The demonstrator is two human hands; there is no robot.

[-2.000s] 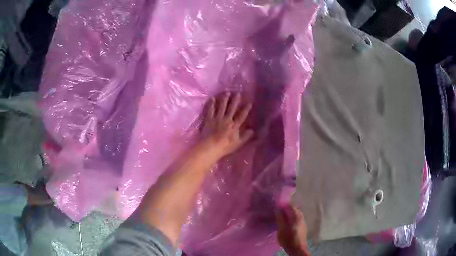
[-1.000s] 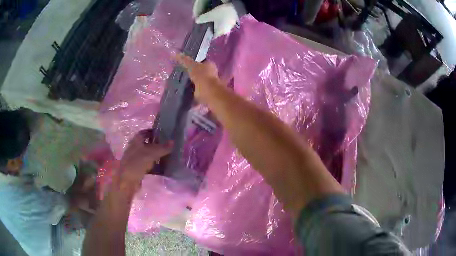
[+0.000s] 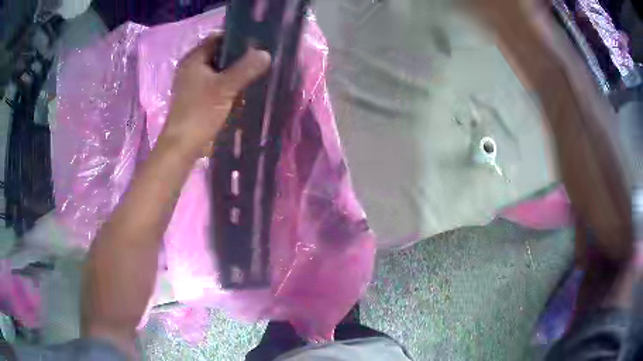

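My left hand (image 3: 215, 88) grips a dark slotted strip (image 3: 240, 211) near its upper part, thumb on the face. The strip stands lengthwise in the view, its lower end over the pink film and its top cut off by the edge. Pink poly bags (image 3: 106, 134) lie under and beside it. Loose pink film (image 3: 338, 247) hangs at the table's near edge. My right hand (image 3: 504, 10) is blurred at the top edge and partly cut off; whether it holds anything cannot be told.
The beige-grey table cover (image 3: 395, 162) has a white-rimmed hole at the right. Pink film (image 3: 539, 210) shows at the near right edge. Dark long pieces (image 3: 28, 141) stand at the far left. Speckled floor (image 3: 451, 282) and my own legs show below.
My left hand now holds the strip higher up, and the strip is more upright in view. My right hand has left the strip and moved to the upper right. The view has shifted.
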